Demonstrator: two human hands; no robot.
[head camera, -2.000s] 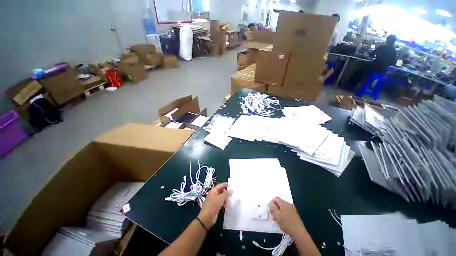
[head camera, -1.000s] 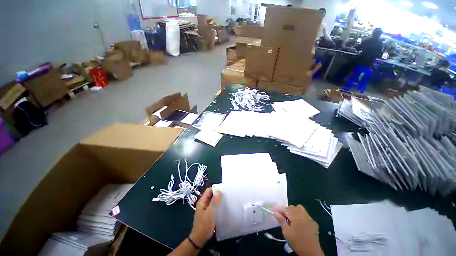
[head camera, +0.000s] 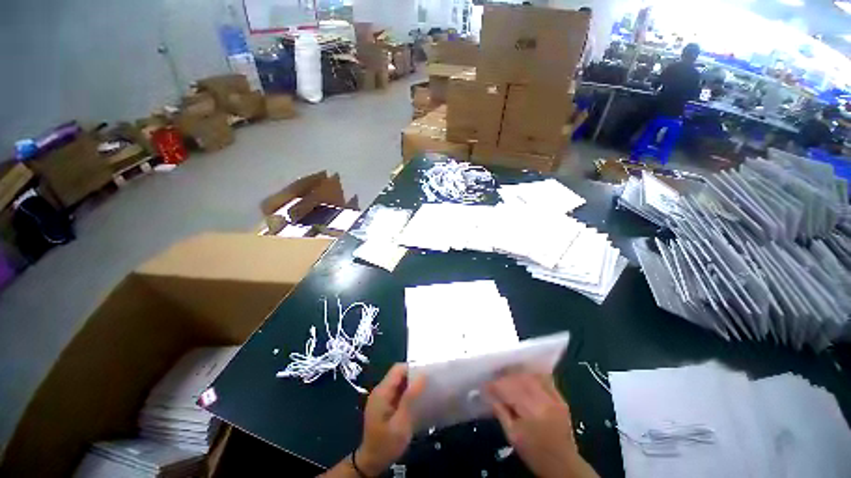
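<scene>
My left hand (head camera: 387, 422) grips the left edge of a white panel (head camera: 448, 381), which is raised and tilted above the dark green tabletop. My right hand (head camera: 534, 420) lies against the panel's face with bent fingers; it is blurred, and whether it holds anything is unclear. A stack of white panels (head camera: 457, 313) lies just beyond the held one. A tangled white cable pile (head camera: 334, 353) is left of the stack. At the lower right, a panel (head camera: 662, 401) bears a coiled white cable (head camera: 679, 435).
Overlapping panels (head camera: 551, 238) and another cable pile (head camera: 455, 181) lie at the table's far part. Leaning panel stacks (head camera: 756, 252) stand at right. A large open carton (head camera: 215, 266) stands beside the table's left edge. A person (head camera: 678, 89) is at the back right.
The held panel was flat on the stack, then was raised with its face showing, and is now tilted more steeply. My right hand has moved onto its face. The camera view has shifted.
</scene>
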